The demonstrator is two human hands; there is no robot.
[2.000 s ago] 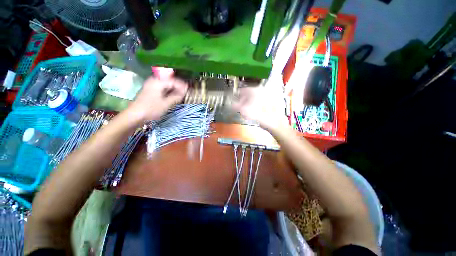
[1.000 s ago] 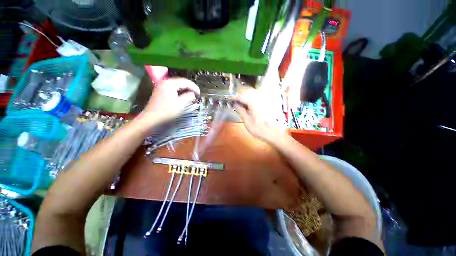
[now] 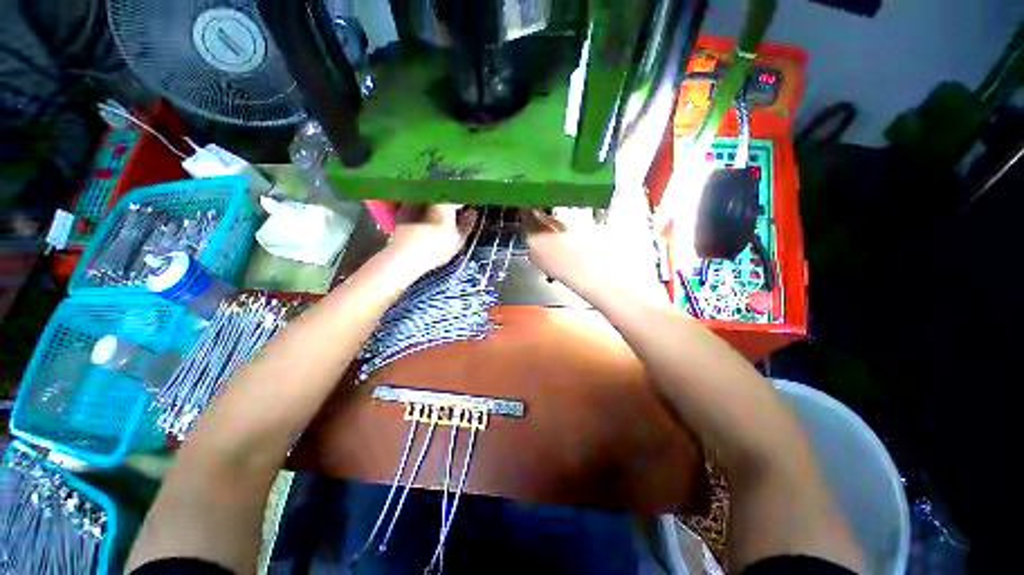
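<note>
My left hand point(image 3: 436, 238) and my right hand point(image 3: 558, 243) are bare and reach to the front of the green press block point(image 3: 472, 163). Their fingertips are partly hidden beneath its edge, one on each side of several cables point(image 3: 494, 249) that stick out from under it. What the fingers hold is hard to tell. A grey loading bar point(image 3: 502, 405) with brass-coloured end fittings point(image 3: 446, 416) lies on the reddish-brown board point(image 3: 561, 449), its cables hanging over the front edge. A whitish cable pile point(image 3: 432, 318) lies beside the press plate point(image 3: 537, 288), near my left forearm.
Turquoise baskets point(image 3: 84, 365) and a larger cable pile point(image 3: 219, 357) are at left. A red-orange box point(image 3: 795, 270) and a black lamp head point(image 3: 728, 213) with bright glare are at right. A pale bucket point(image 3: 870, 472) stands below my right forearm. A fan point(image 3: 225, 45) is behind.
The bar at the board's right has gone from there; one with brass fittings now lies nearer the middle front. My hands have moved in to the press, where cables now stick out between them.
</note>
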